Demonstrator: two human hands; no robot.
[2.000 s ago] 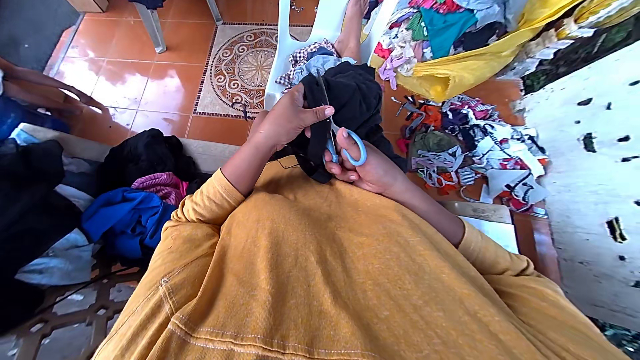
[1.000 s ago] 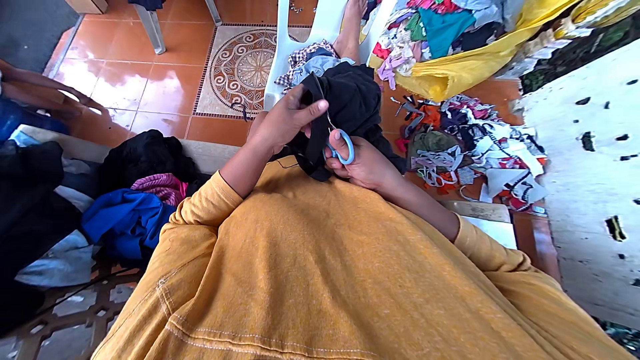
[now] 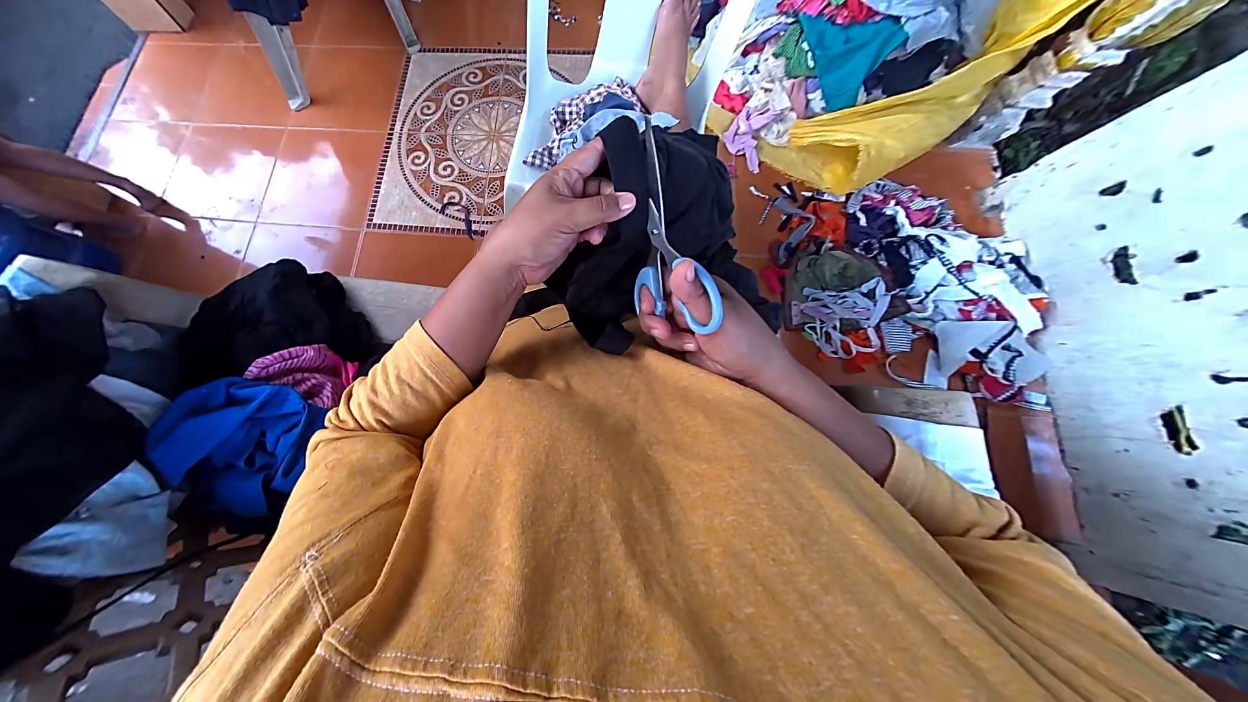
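Note:
Black cloth [image 3: 687,200] hangs in front of my body, over the near part of a white plastic chair. My left hand [image 3: 561,214] pinches an edge of it between thumb and fingers. In my right hand [image 3: 712,322] are scissors [image 3: 657,229] with light blue handles, thumb and fingers at the loops. Their long metal blades point away from me and lie against the cloth, just right of my left fingertips. Whether cloth lies between the blades I cannot tell.
The white chair [image 3: 536,88] also bears checkered cloth [image 3: 575,117]. A heap of fabric scraps [image 3: 916,283] lies on the tiles at right, below a yellow cloth [image 3: 848,146] with more pieces. Dark and blue garments [image 3: 234,439] are piled at left. Another person's hand [image 3: 136,190] shows at far left.
The scissors were spread two seconds ago and looked more closed one second ago; now the handle loops are apart again. My left hand stays on the black cloth.

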